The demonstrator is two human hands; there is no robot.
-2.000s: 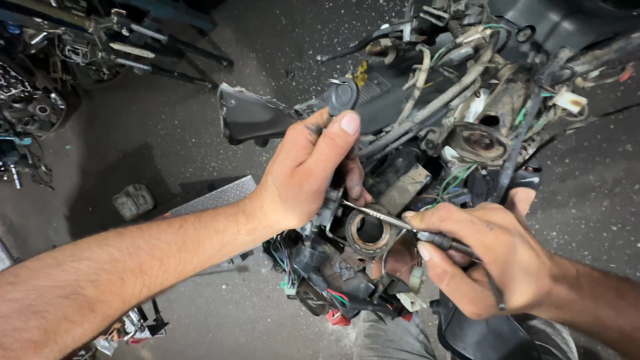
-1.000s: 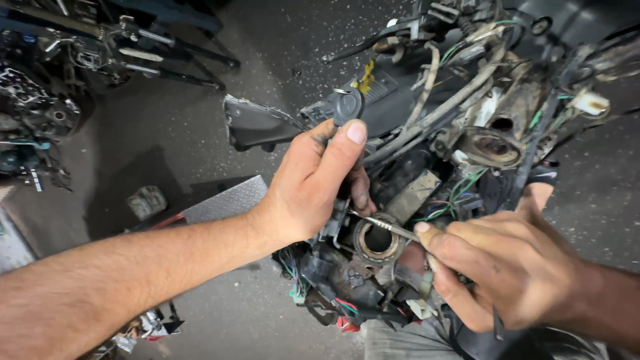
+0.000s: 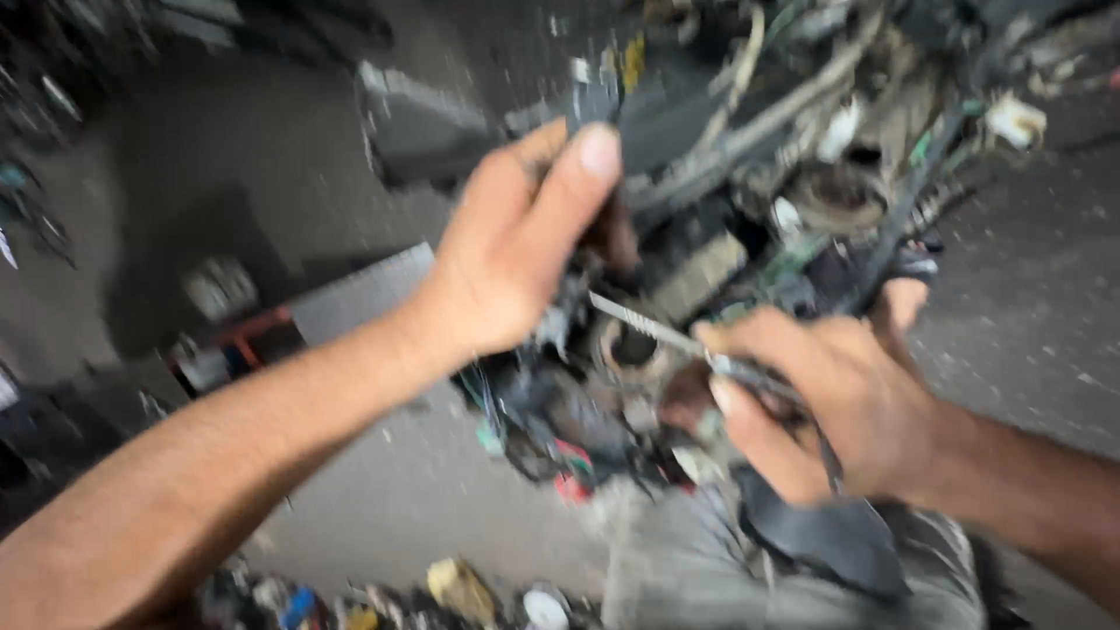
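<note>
My left hand (image 3: 534,236) is closed around a dark part (image 3: 595,103) whose end shows above the thumb; the rest is hidden in the fist. Between thumb and fingers of my right hand (image 3: 814,394) is a slim metal rod with a ribbed shaft (image 3: 647,327), with a dark cable or handle running back through the palm. Its tip points toward my left hand, over a round metal ring opening (image 3: 632,343) in a motorcycle-like assembly. Motion blur hides whether the tip touches anything.
Thick hoses (image 3: 770,109) and a white connector (image 3: 1015,121) lie at the upper right. A grey metal plate (image 3: 363,293) is left of the assembly. Coloured wires (image 3: 573,459) hang below the ring. Small parts (image 3: 459,591) lie along the bottom edge, near grey trousers (image 3: 674,560).
The rod tip, close against my left fingers a second ago, now shows a gap from them. Both hands keep their holds. The view has shifted and blurred.
</note>
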